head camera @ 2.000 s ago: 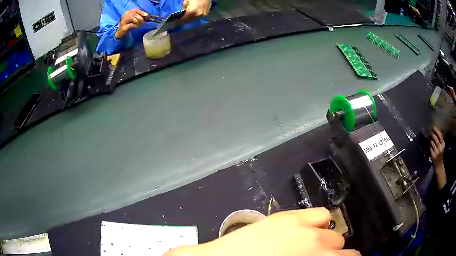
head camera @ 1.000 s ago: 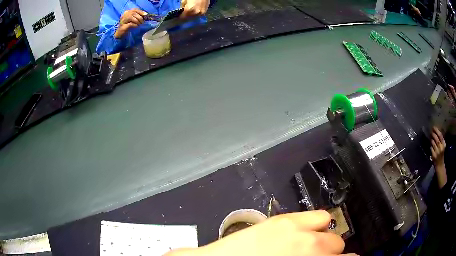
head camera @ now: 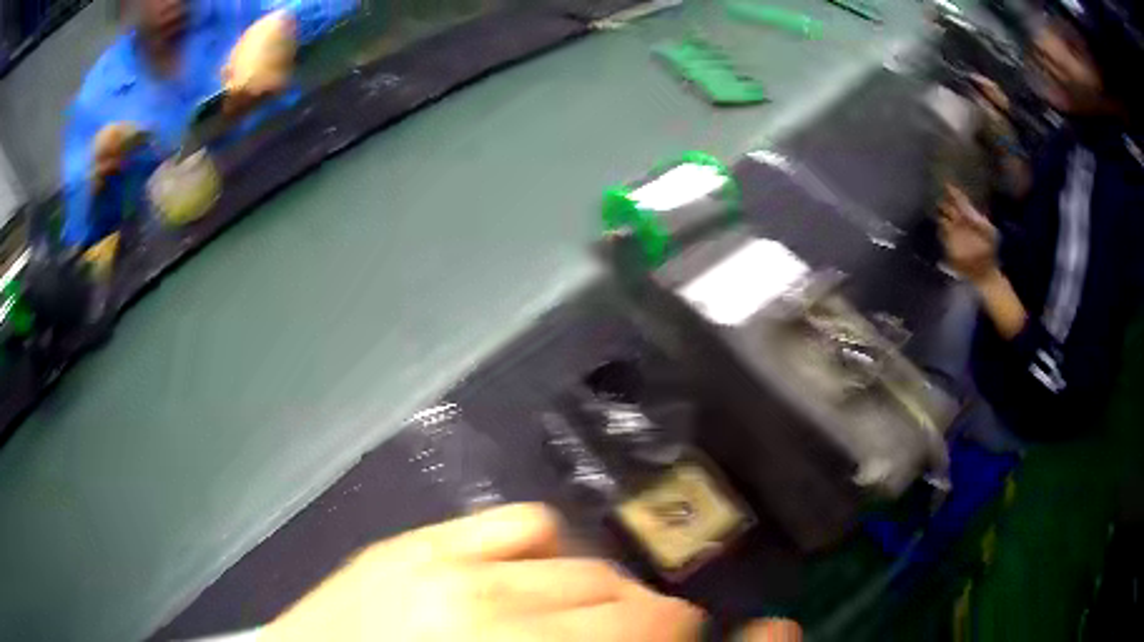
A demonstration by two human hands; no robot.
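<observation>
My left hand (head camera: 489, 583) comes in from the lower left, blurred and cut off by the bottom edge, with its fingers curled towards the right. A dark bit shows between its fingertips at the bottom edge; whether it holds anything cannot be told. My right hand cannot be made out. Just beyond the fingers is a tan sponge (head camera: 709, 508) with a dark centre hole. Behind it stands the blurred dark iron stand (head camera: 615, 420). The solder feeder (head camera: 778, 408), a dark box with a white label, stands to the right, with a green-flanged solder reel (head camera: 677, 194) at its far end.
A grey-green belt (head camera: 376, 276) runs diagonally behind a black mat (head camera: 414, 483). Green panels (head camera: 709, 73) lie on its far part. Across the belt, a person in blue (head camera: 126, 107) works near a pale tub (head camera: 185, 188). Another person in dark clothes (head camera: 1066, 276) sits at the right.
The view has swung right, so the belt, feeder and reel shift left in the picture. The pale plate and round cup no longer show. More of the person at the right shows.
</observation>
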